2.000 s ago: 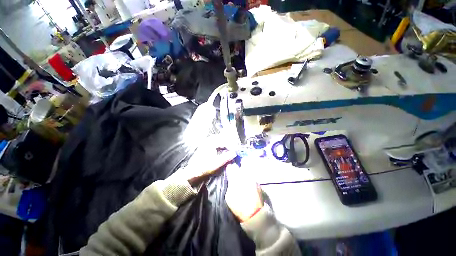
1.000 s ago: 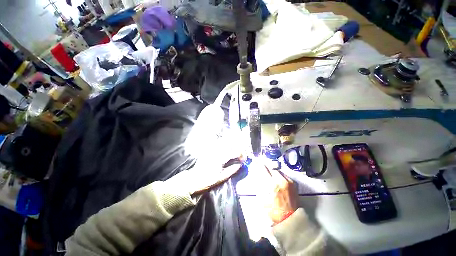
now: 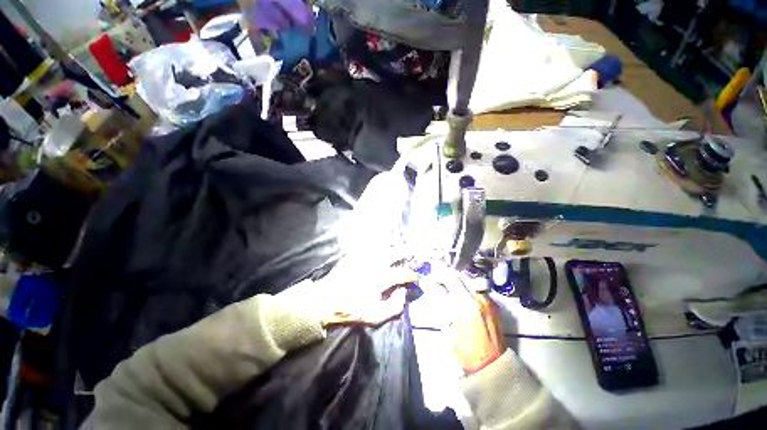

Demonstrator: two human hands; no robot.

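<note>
A large black garment [image 3: 219, 218] lies heaped left of the sewing machine [image 3: 589, 222] and runs down under my wrists. My left hand [image 3: 366, 294] lies on the garment, its fingertips pinching the cloth edge beside the needle area. My right hand [image 3: 473, 323] is right of it, its fingertips at the presser foot. White glare washes out the fingertips, so I cannot tell whether the right hand holds anything. The needle is hidden in the glare.
Black-handled scissors [image 3: 538, 283] lie right of the needle area. A lit smartphone [image 3: 611, 323] lies on the machine bed. White cloth [image 3: 538, 67] is piled behind the machine. A white plastic bag [image 3: 181, 80] is at the back left. A metal rod [image 3: 465, 76] rises behind the machine head.
The view has shifted closer to the machine. My right hand has moved from lower on the bed up to the presser foot. My left fingers are more bent on the cloth.
</note>
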